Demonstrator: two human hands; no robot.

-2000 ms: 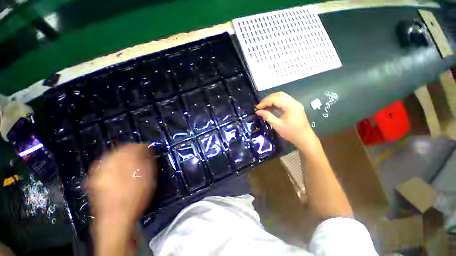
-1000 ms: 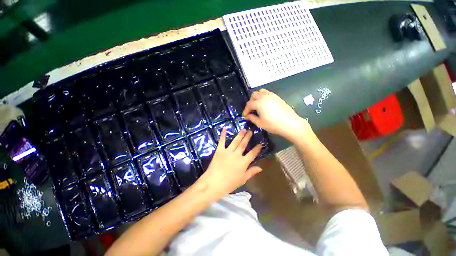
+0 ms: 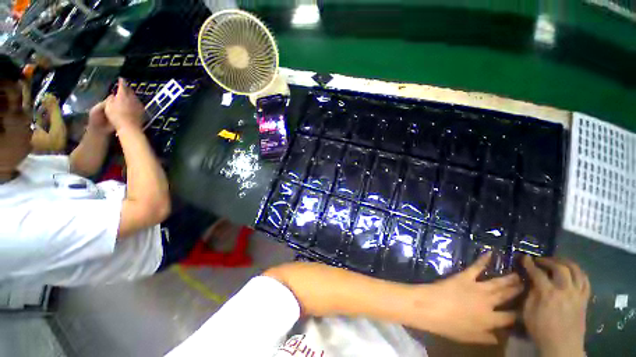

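The large shiny black blister tray lies on the green bench, with rows of rectangular pockets that glare. My left hand rests at the tray's near right corner, fingers spread. My right hand is right beside it, fingertips bent down at the tray's near right edge. Whether a small piece is between the right fingertips is too small to tell. The white sticker sheet with rows of small grey marks lies right of the tray.
A cream desk fan and a lit smartphone stand left of the tray. A heap of white bits and a yellow piece lie nearby. A neighbour holds a white frame strip at the left. White scraps lie lower right.
The view has swung left, bringing in the fan and the neighbour. Since the earliest frame, my left hand has moved from the tray's left part to its near right corner, beside my right hand.
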